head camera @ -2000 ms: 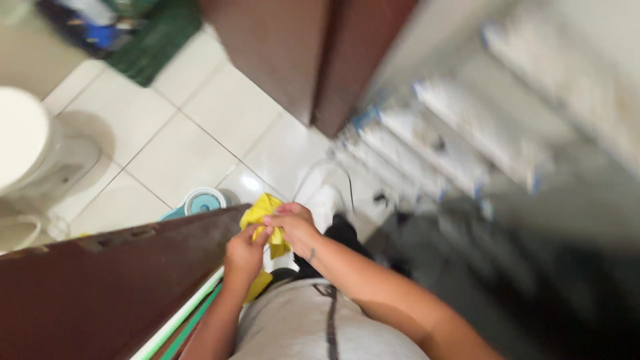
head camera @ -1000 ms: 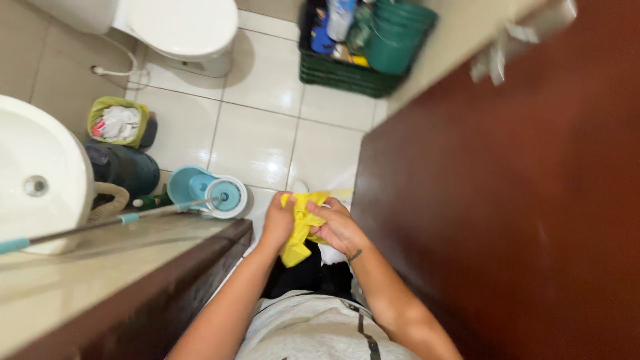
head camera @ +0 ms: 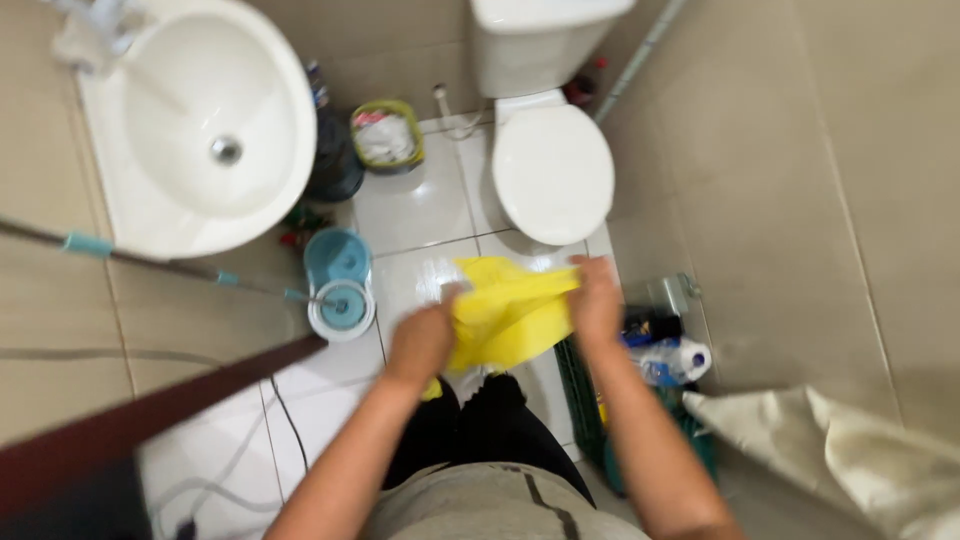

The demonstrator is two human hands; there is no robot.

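A yellow cloth or thin sheet (head camera: 514, 311) is stretched between my two hands, above the tiled floor and in front of my legs. My left hand (head camera: 424, 341) grips its left edge, with the fingers blurred by motion. At its right edge my right hand (head camera: 596, 300) is closed on the material. A smaller yellow piece (head camera: 433, 389) shows below my left hand, by my leg; what it belongs to cannot be told.
A blue mop bucket (head camera: 337, 259) with a mop (head camera: 259, 287) stands left, below a white sink (head camera: 210, 127). Ahead are a lined waste bin (head camera: 388, 137) and a toilet (head camera: 553, 176). A green crate (head camera: 581, 405) with bottles is at right, a door edge (head camera: 165, 401) at left.
The yellow material was bunched between my hands; it is now spread wider, with my hands farther apart. The view has moved into the bathroom, past the door.
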